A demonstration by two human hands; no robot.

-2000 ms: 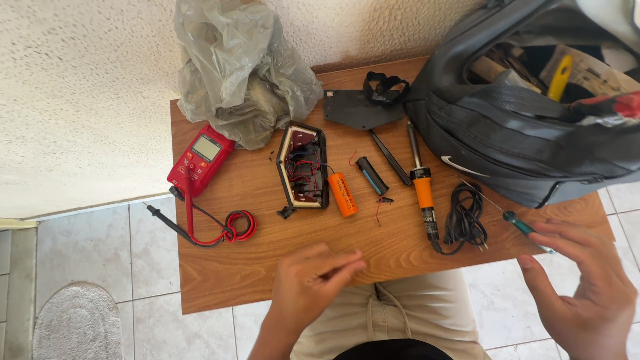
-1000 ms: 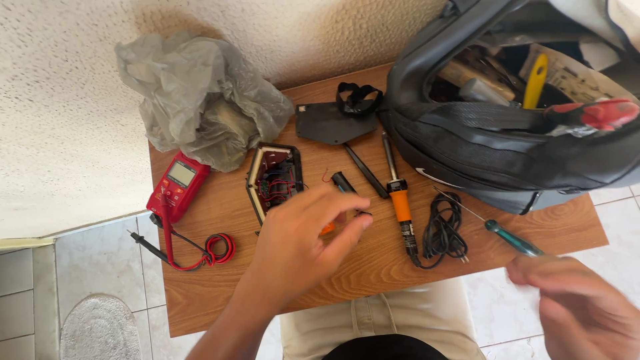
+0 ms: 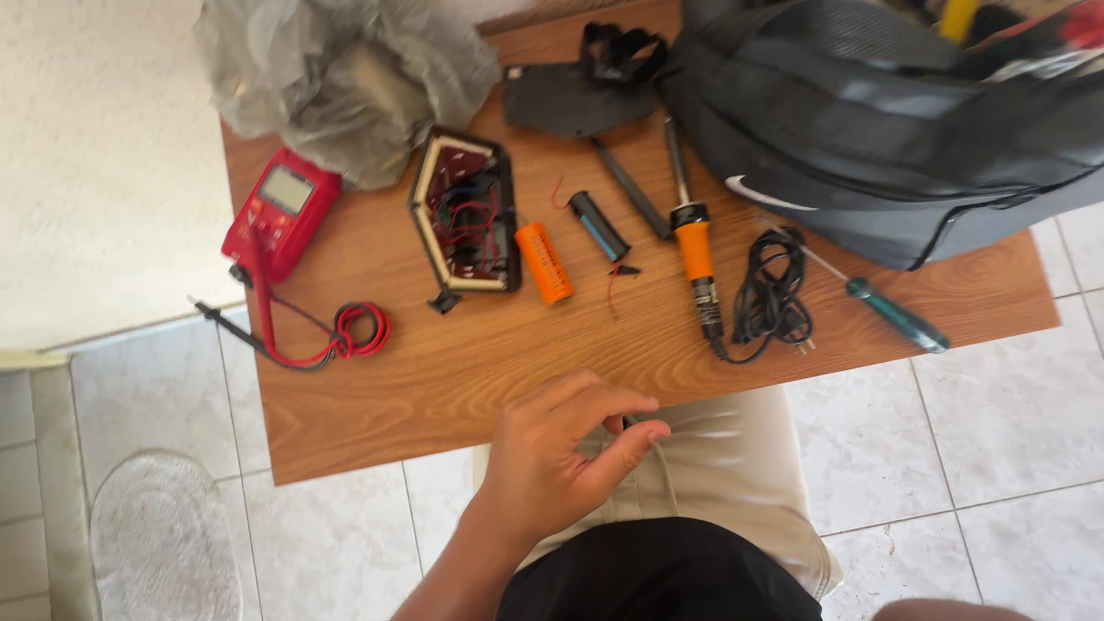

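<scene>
My left hand [image 3: 573, 448] hovers at the table's front edge, fingers apart and holding nothing. Beyond it lies an orange cylindrical battery cell [image 3: 544, 263], beside an opened black housing [image 3: 467, 216] with red wires inside. A dark cylindrical piece [image 3: 599, 226] with a thin red wire is right of the cell. Farther right are an orange-handled soldering iron [image 3: 693, 246] with its coiled cord [image 3: 772, 293] and a screwdriver with a green handle [image 3: 897, 315]. Of my right arm only a bit of skin shows at the bottom right edge; the hand itself is out of view.
A red multimeter [image 3: 285, 216] with coiled leads [image 3: 360, 329] lies at the left of the wooden table [image 3: 388, 414]. Behind are a crumpled plastic bag [image 3: 345, 78], a dark flat panel [image 3: 569, 103] with a black strap [image 3: 623, 53], and a large black bag [image 3: 862, 129] at the right.
My left hand has drawn back from over the orange cell toward the table's front edge. My right hand, earlier near the screwdriver handle, has left the view.
</scene>
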